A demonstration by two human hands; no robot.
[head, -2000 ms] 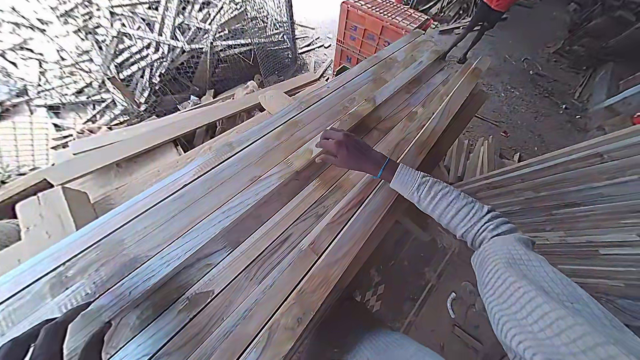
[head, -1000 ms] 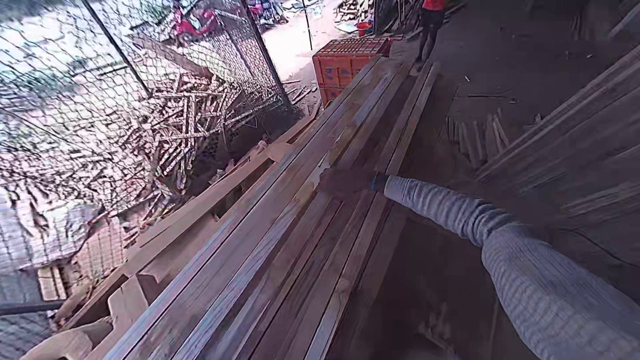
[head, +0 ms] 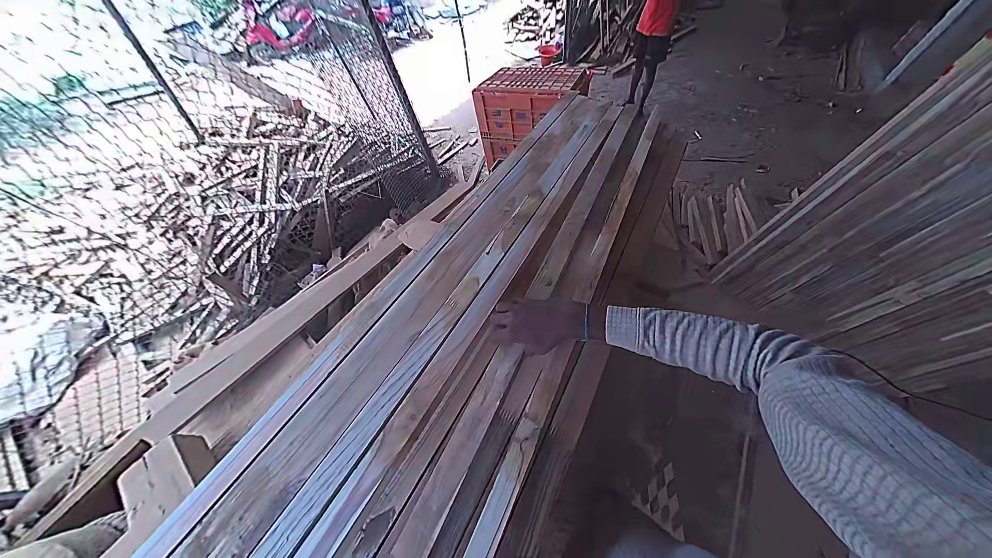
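Long wooden planks lie side by side in a stack that runs from the bottom of the view to the upper middle. Across the middle of the stack rests my right hand, back up, on the boards at its right part; a thin blue band circles the wrist below a grey knitted sleeve. Its fingers look blurred, and whether they grip a board's edge cannot be told. My left hand is out of view.
A red plastic crate stands beyond the stack, near a person in red. Scrap wood heaps by a wire fence at left. More long boards lie at right, with short offcuts near them.
The view has tilted up and shifted, showing more of the fence and yard. My right hand remains over the planks. Dark fingers at the lower left two seconds ago are out of view now.
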